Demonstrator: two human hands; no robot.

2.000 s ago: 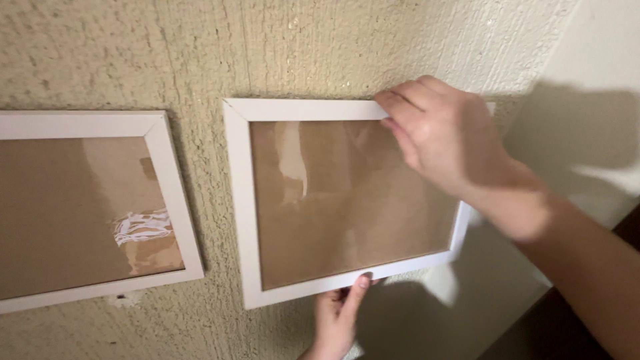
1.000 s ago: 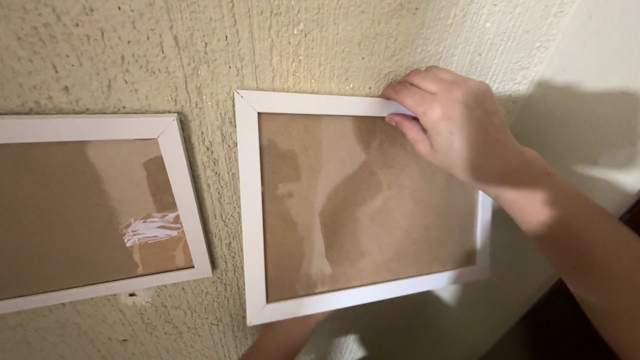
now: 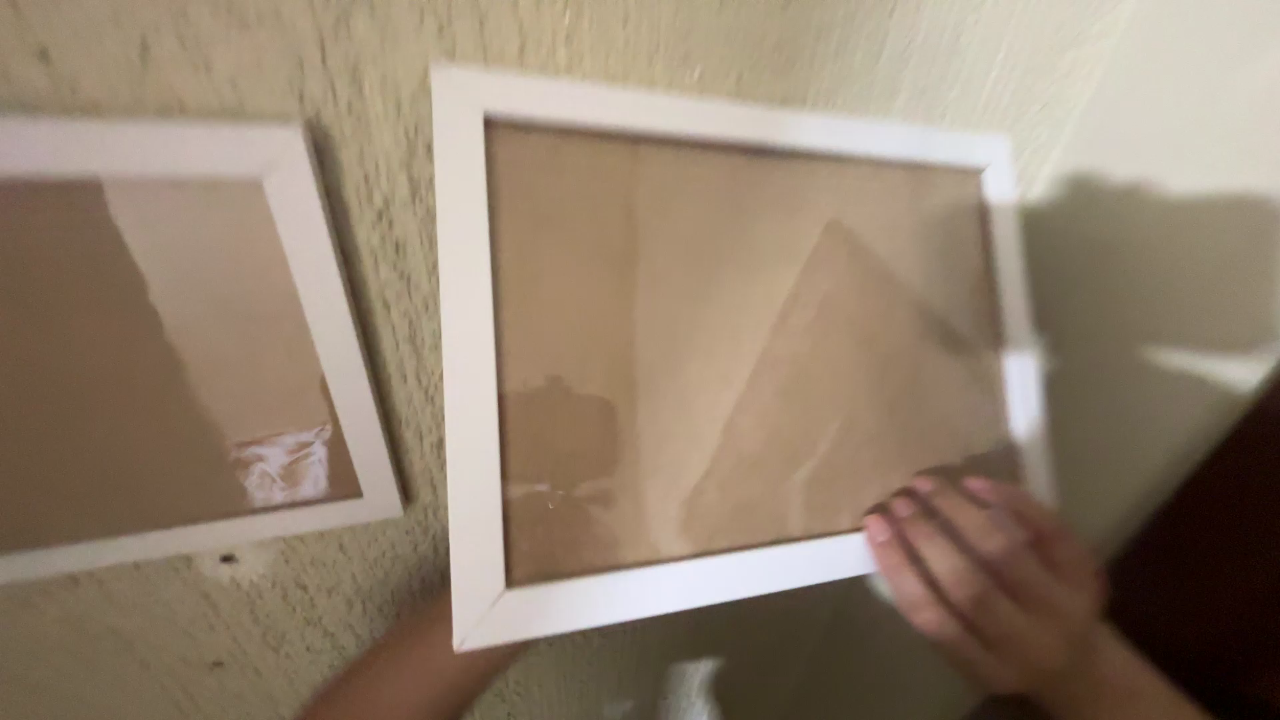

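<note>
A white picture frame (image 3: 470,360) with a brown backing behind a clear, reflective pane is in the middle of the view, tilted away from the textured wall at least in part. My right hand (image 3: 990,580) has its fingertips on the lower right corner area of this frame, over its bottom edge. Of my left arm only the blurred forearm (image 3: 420,660) shows, passing behind the frame's lower left part; the left hand itself is hidden behind it. To the left, a second white picture frame (image 3: 335,340) lies against the wall, touched by neither hand.
The rough, cream-coloured wall (image 3: 390,220) runs behind both frames. A small dark hole (image 3: 227,558) shows in it below the left frame. A smoother pale wall (image 3: 1180,120) meets it at the right, with shadows on it. A dark area (image 3: 1210,530) fills the lower right.
My right hand has moved from the frame's top edge down to its lower right. My left hand, seen at the bottom edge two seconds ago, is now hidden behind the frame.
</note>
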